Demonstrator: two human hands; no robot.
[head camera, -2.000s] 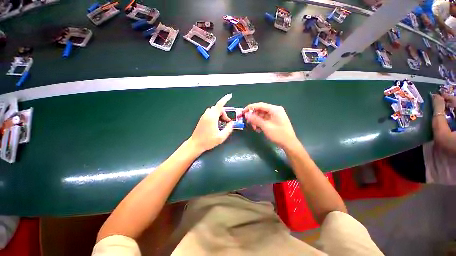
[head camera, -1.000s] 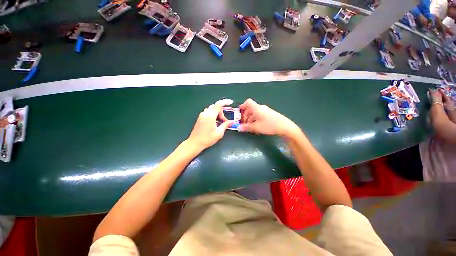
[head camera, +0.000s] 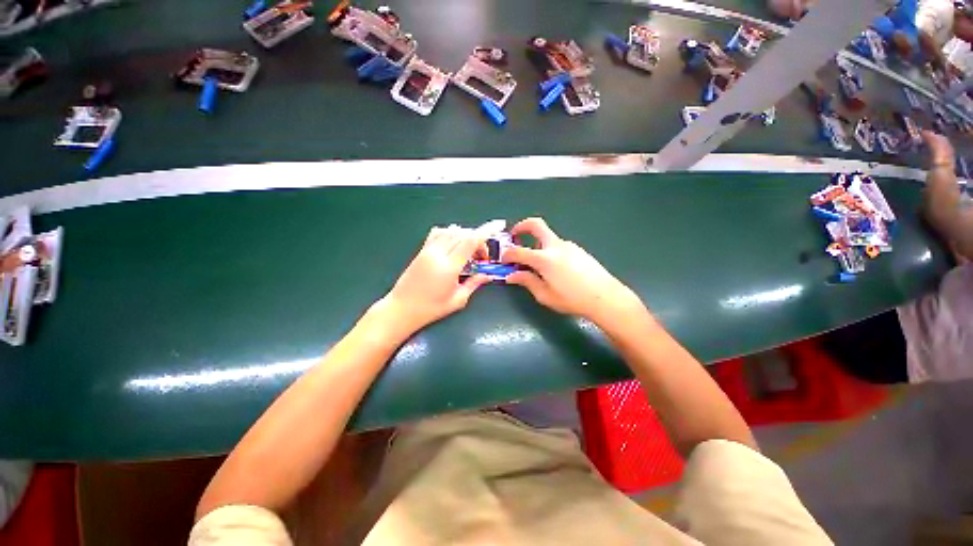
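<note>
A small pale housing frame (head camera: 494, 252) with a dark window is held above the green surface, in the middle of the view. A blue cell (head camera: 494, 271) lies along its near edge. My left hand (head camera: 435, 272) grips the frame's left side with thumb and fingers. My right hand (head camera: 558, 269) grips its right side, fingers at the top and thumb near the blue cell. The fingers cover much of the frame, and its small inner parts cannot be made out.
Piled units lie on the near surface at right (head camera: 854, 219) and far left (head camera: 24, 277). A pale rail (head camera: 352, 172) separates it from the belt (head camera: 320, 123) with unfinished units. A slanted post (head camera: 747, 96) rises at right. Another person's arm (head camera: 943, 197) is at the right edge.
The units on the belt have moved right. Both my hands have closed in around the frame, which looks more tilted, with the blue cell along its near edge. The other person's arm has reached towards the belt.
</note>
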